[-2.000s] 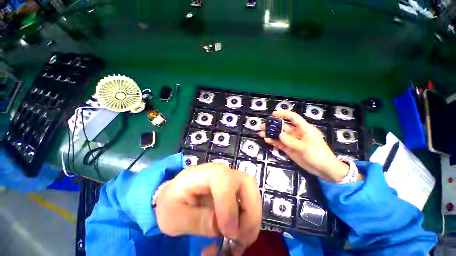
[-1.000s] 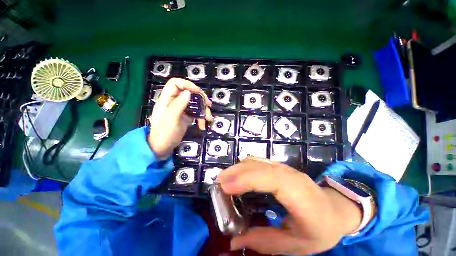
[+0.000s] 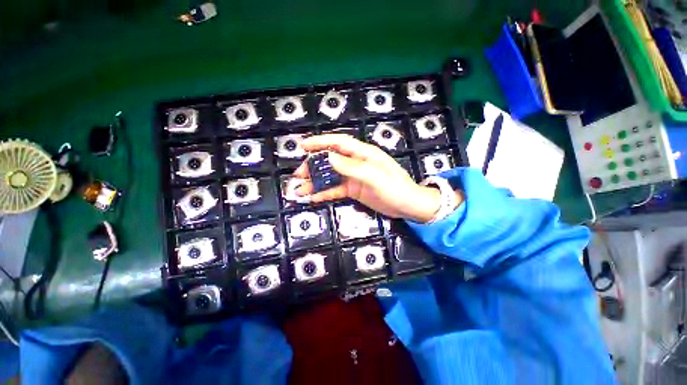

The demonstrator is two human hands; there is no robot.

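My right hand (image 3: 369, 179) is over the middle of the black compartment tray (image 3: 167, 252) and holds a small dark square smartwatch unit (image 3: 325, 171) between thumb and fingers. Its glossy front faces up, with small pale marks on it. Most tray pockets show silvery watch backs with dark round centres; my hand hides some pockets. One pocket near the lower right (image 3: 410, 252) looks dark and glossy. Of my left hand (image 3: 96, 367), only a dark, blurred part shows at the blue cuff by the bottom edge; its fingers and anything in them are hidden.
Left are a cream fan (image 3: 24, 177), cables, a gold-orange piece (image 3: 100, 195) and loose dark units (image 3: 102, 140). Right are white paper (image 3: 520, 162) with a dark pen, a blue holder (image 3: 515, 71) and a white box with coloured buttons (image 3: 621, 154). Another small piece (image 3: 199, 13) lies far back.
The view has shifted right. My left hand has gone from over the tray to the bottom left. My right hand has moved from close to the camera to over the tray, holding a unit.
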